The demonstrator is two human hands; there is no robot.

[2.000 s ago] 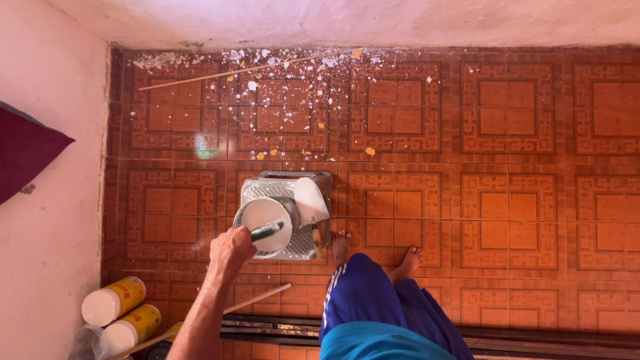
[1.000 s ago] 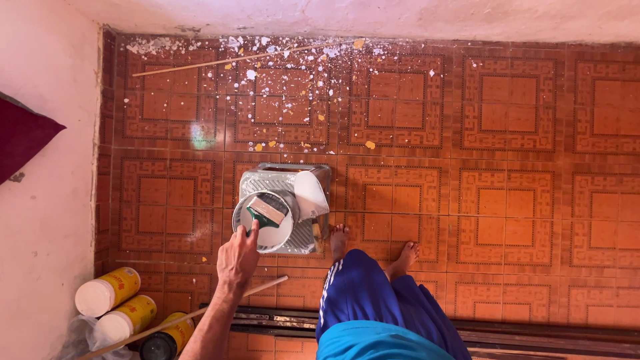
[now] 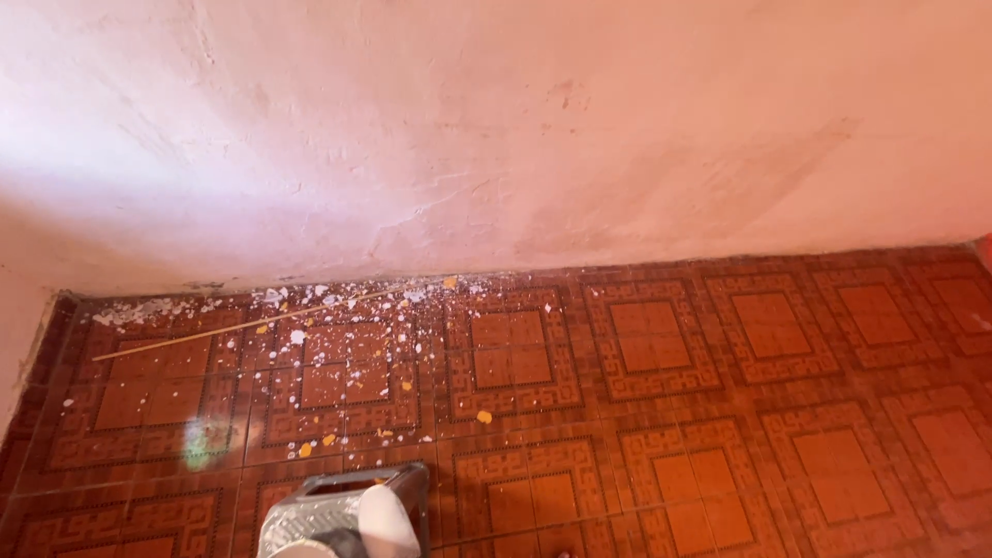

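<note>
Neither of my hands shows in the head view now. At the bottom, left of centre, a grey plastic stool (image 3: 310,515) stands on the tiled floor. On it lies a white lid-like piece (image 3: 386,521), beside the rim of a white container (image 3: 302,549) that the lower edge cuts off. The brush is out of sight. A pale plastered wall (image 3: 496,139) with cracks and stains fills the upper half.
White and yellow flakes (image 3: 297,336) litter the floor along the wall's foot. A thin wooden stick (image 3: 232,327) lies among them. Patterned red-brown tiles (image 3: 655,337) run to the right. The room's corner (image 3: 66,294) is at left.
The view has tilted up towards the wall. The hand that held a green-handled brush at the white container has gone out of view, as have the legs and the yellow-and-white containers.
</note>
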